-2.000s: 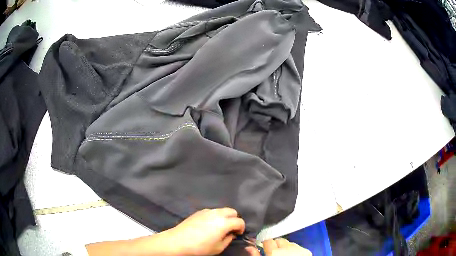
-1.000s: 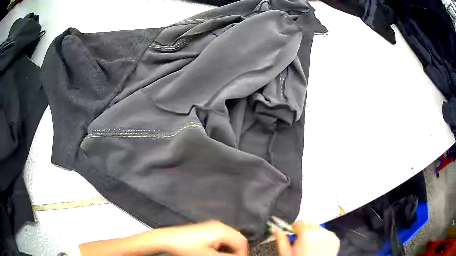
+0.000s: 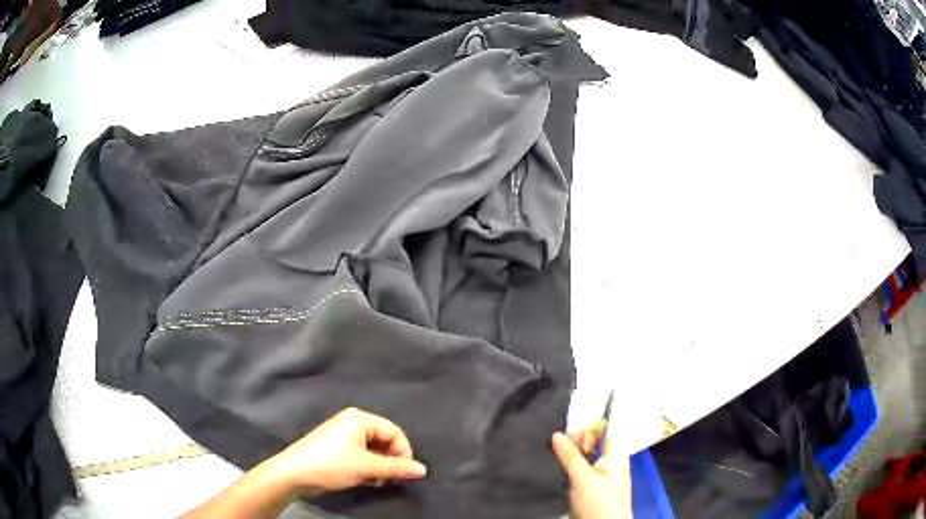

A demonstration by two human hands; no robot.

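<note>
A dark grey hoodie (image 3: 305,370) lies spread in front of me, with its hood at the left, sleeves folded across it and pale double stitching at the left middle. My left hand (image 3: 350,461) is over the lower part of the hoodie, fingers bent and apart, with no cloth visibly gripped. My right hand (image 3: 599,487), cut off by the bottom edge, is just right of the hoodie. It holds small thread snips (image 3: 606,416) with the blades pointing up. No loose thread can be made out.
The white table (image 3: 711,253) has a curved right edge. Dark garments lie at the left (image 3: 30,304), along the far side (image 3: 366,30) and at the far right (image 3: 843,91). A blue bin (image 3: 863,416) with dark cloth stands below the right edge. A thin yellowish strip (image 3: 137,461) lies near left.
My hands were close together at the hoodie's near edge and are now apart, left hand off the cloth edge. The snips now point upward. The view has shifted, showing the hoodie lower and further left.
</note>
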